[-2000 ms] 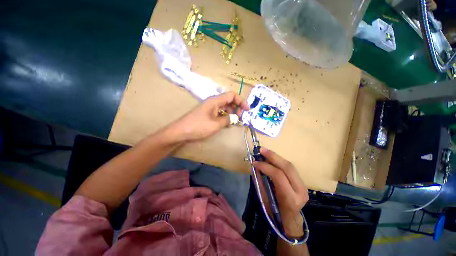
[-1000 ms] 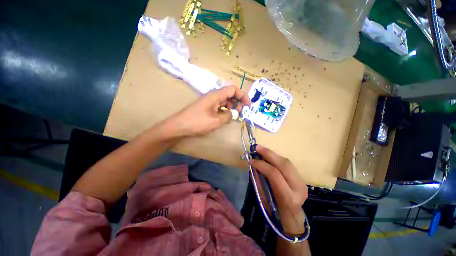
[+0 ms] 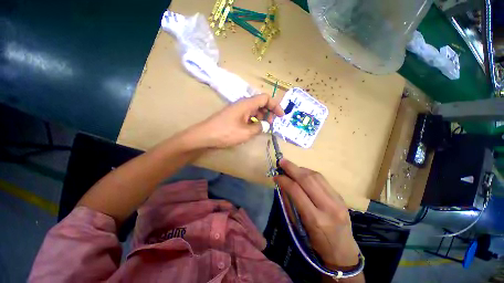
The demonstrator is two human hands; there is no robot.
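Observation:
The white plastic housing (image 3: 305, 136) lies open side up on the cardboard sheet, with the blue-green circuit board (image 3: 304, 122) inside. My left hand (image 3: 243, 122) is at the housing's left edge, with a white cap on a fingertip. It pinches a green lead with brass ends (image 3: 275, 88); part of the lead is hidden by the fingers. My right hand (image 3: 315, 202) holds the soldering iron (image 3: 277, 148) like a pen, its tip at my left fingertips. Whether the tip touches anything cannot be told. The iron's cord trails over my right wrist.
A white cable in clear plastic (image 3: 209, 69) lies left of the housing. A lead bundle (image 3: 246, 22) lies beyond. The clear extractor hood (image 3: 370, 33) overhangs the back right. A cardboard tray (image 3: 393, 160) with a black box (image 3: 423, 145) stands at right. Dark specks dot the sheet.
The view has shifted slightly, so the sheet and bundle sit higher in the picture. My right hand and the cord have moved a little right. Both hands keep their hold.

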